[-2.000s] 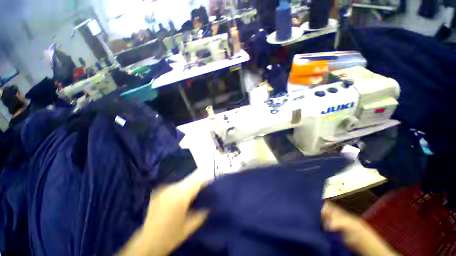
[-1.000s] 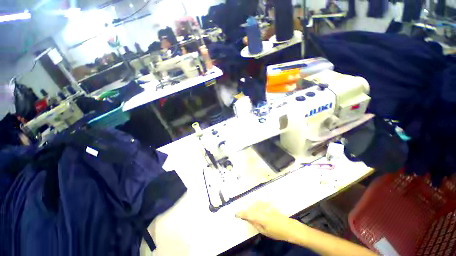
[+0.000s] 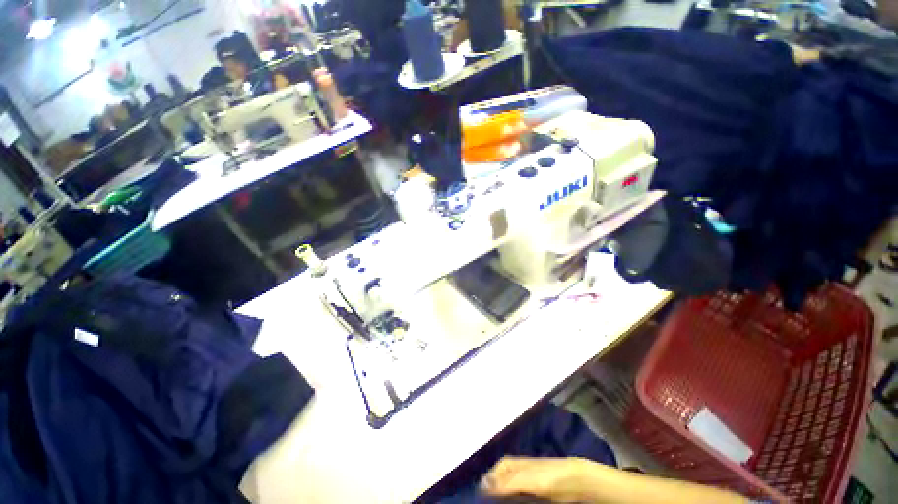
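Observation:
My right hand (image 3: 537,477) is low at the bottom centre-right, over dark navy cloth (image 3: 556,438) below the table's front edge; its fingers are curled, and whether they grip the cloth cannot be told. My left hand is not in view. The cream-white JUKI sewing machine (image 3: 532,226) stands on the pale table, with its presser foot and needle area (image 3: 389,330) at the left end of the head. No cloth lies under the needle. A heap of navy garments (image 3: 128,394) with a small white label lies at the left.
A dark smartphone (image 3: 490,289) lies under the machine arm, with a small pink tool (image 3: 581,297) and a white block (image 3: 600,268) to its right. A red perforated basket (image 3: 724,364) holding a white slip stands right of the table. Orange-and-white boxes (image 3: 492,136) are behind the machine.
The view has turned right, showing more of the basket. The navy piece held in both hands two seconds ago is off the table top. My right hand has moved from the table's front edge down over the cloth.

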